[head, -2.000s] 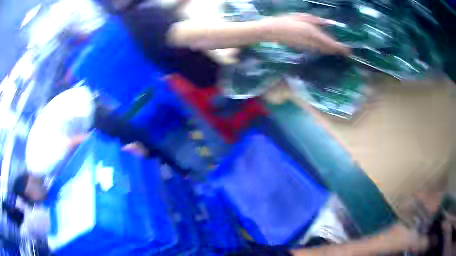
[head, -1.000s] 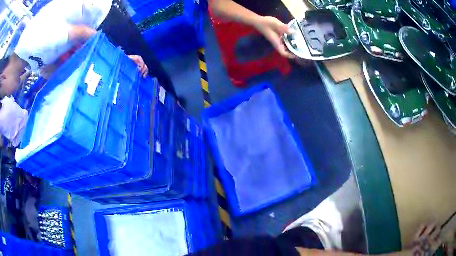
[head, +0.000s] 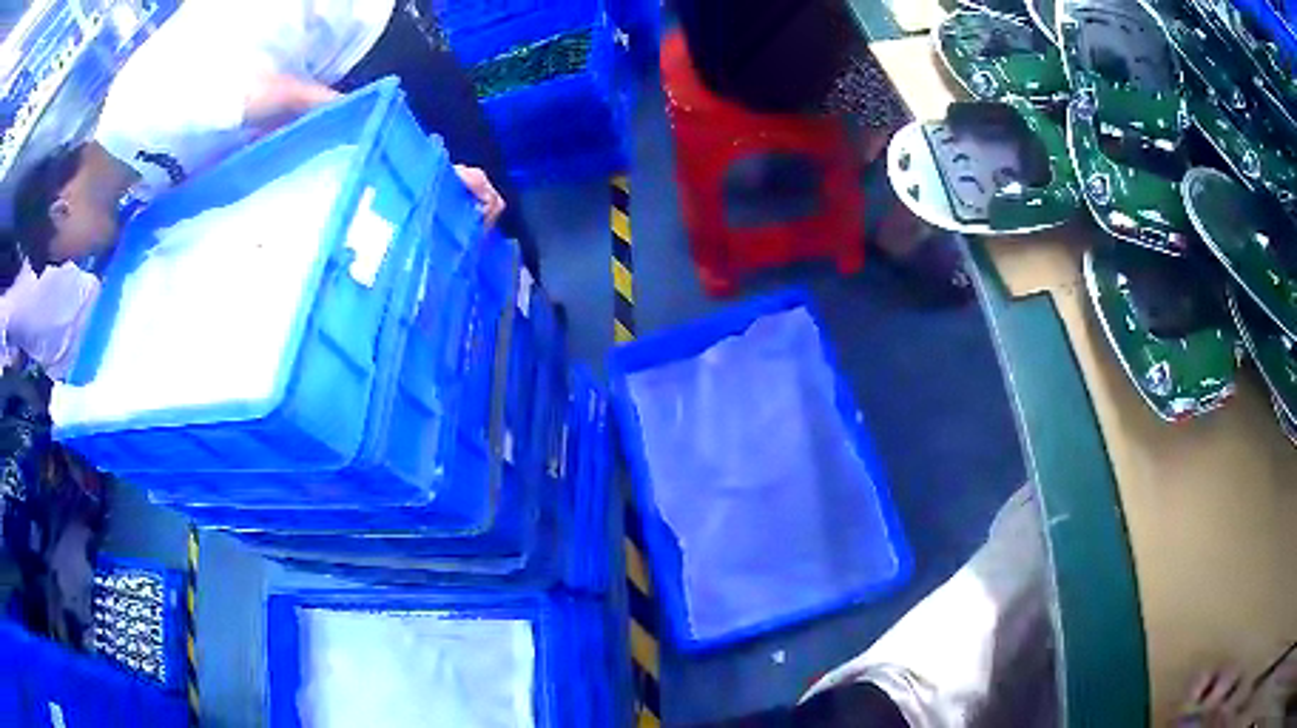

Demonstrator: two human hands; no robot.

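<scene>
Part of my left hand (head: 1220,694) shows blurred at the bottom right edge, over the tan cardboard (head: 1188,526). Its fingers are cut off, and I cannot tell whether it holds anything. A thin dark line shows beside it. My right hand is not in view. Glossy green car body shells with pale rims and black interiors lie at the upper right. One shell (head: 1045,168) sits at the bench's edge, its pale end overhanging. Another shell (head: 1169,330) lies below the heap.
The green bench edge (head: 1070,498) runs down the right. A lined blue crate (head: 754,469) is on the floor, beside yellow-black tape. At left, a person's hand (head: 481,194) is at stacked blue crates (head: 406,356). A red stool (head: 775,185) and another person's dark clothing show at top.
The other person's hand has let go of the edge shell and left view. The picture has steadied, and the crates and shells appear slightly lower and further right. My forearm shows less.
</scene>
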